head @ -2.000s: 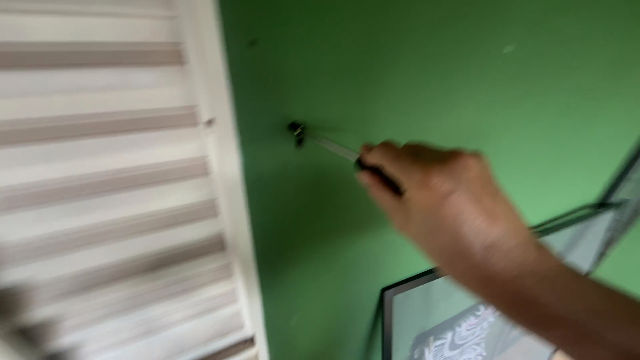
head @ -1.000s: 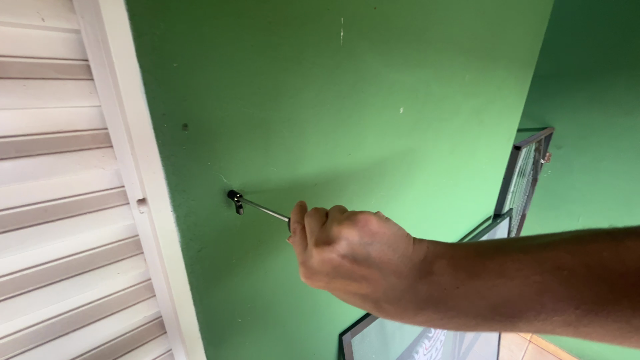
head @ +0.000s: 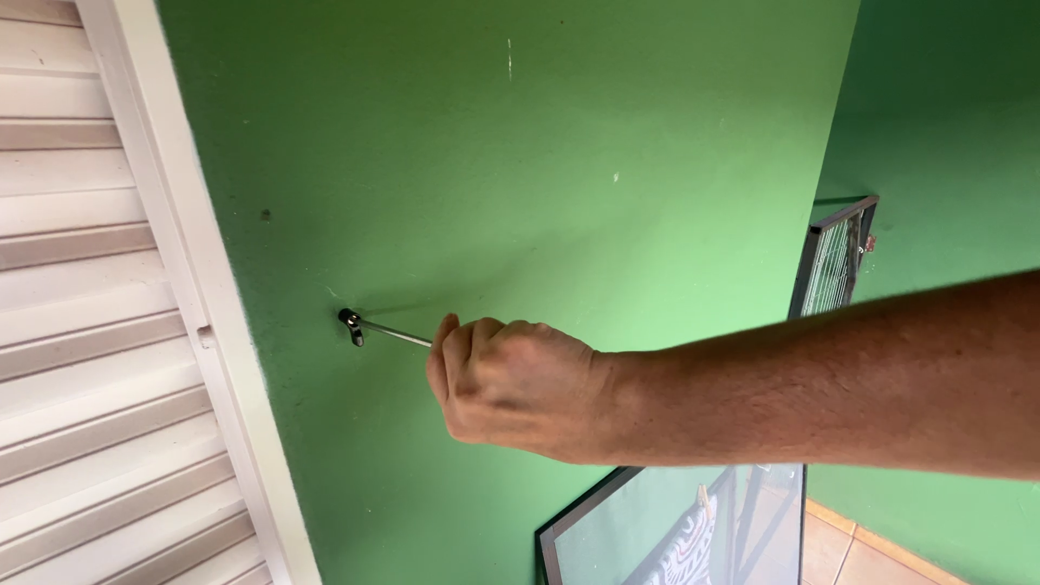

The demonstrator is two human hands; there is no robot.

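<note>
My right hand (head: 520,386) is closed around the handle of a screwdriver, whose thin metal shaft (head: 396,332) points left. The shaft's tip meets a small dark metal hook (head: 353,325) fixed on the green wall (head: 455,179). My fingers hide the screwdriver's handle. The contact between tip and screw is too small to make out. My left hand is out of the picture.
A white louvered shutter (head: 81,325) with its frame runs down the left side. Below my forearm, a dark-framed glazed picture (head: 674,520) leans by the wall. Another dark frame (head: 837,252) stands behind the forearm near the corner. Tiled floor (head: 825,544) shows at the lower right.
The view has shifted a good deal. My right hand has stayed on the screwdriver at the hook, with the wrist and forearm now more level than two seconds ago.
</note>
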